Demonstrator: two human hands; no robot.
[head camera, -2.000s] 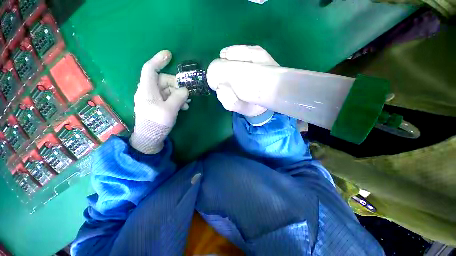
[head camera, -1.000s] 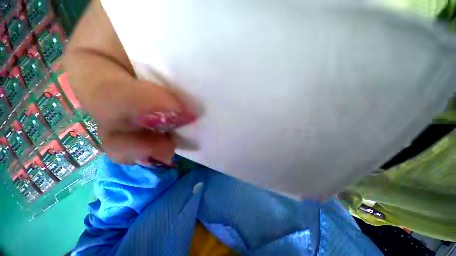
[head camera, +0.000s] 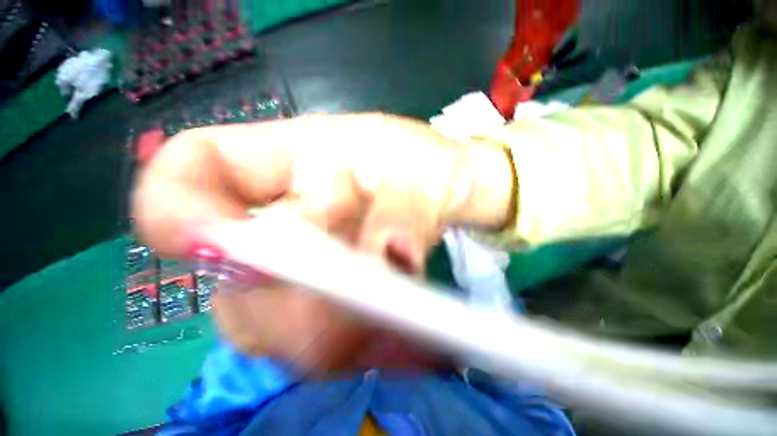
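Another person's bare hand, large and blurred, fills the middle and holds a white sheet or strip (head camera: 511, 345) close to the camera, seen nearly edge-on. Behind it is a tray of circuit boards (head camera: 177, 298), partly covered. My blue left sleeve (head camera: 234, 383) shows at the lower left, but my left hand is hidden. A pale whitish shape (head camera: 479, 266) shows behind the other person's wrist; I cannot tell whether it is my right glove or the cartridge. Neither of my hands can be made out.
The other person's yellow-green sleeve (head camera: 588, 174) reaches in from the right. A second board tray (head camera: 189, 47) stands further off, with a crumpled white cloth (head camera: 83, 77) to its left. A red post (head camera: 532, 51) and a white piece of paper or cloth (head camera: 469, 115) are beyond the arm.
The view has tilted up and shows more of the line. The other person's white sheet has turned from broad face to edge-on. My gloves and the cartridge, clear two seconds ago, are now covered.
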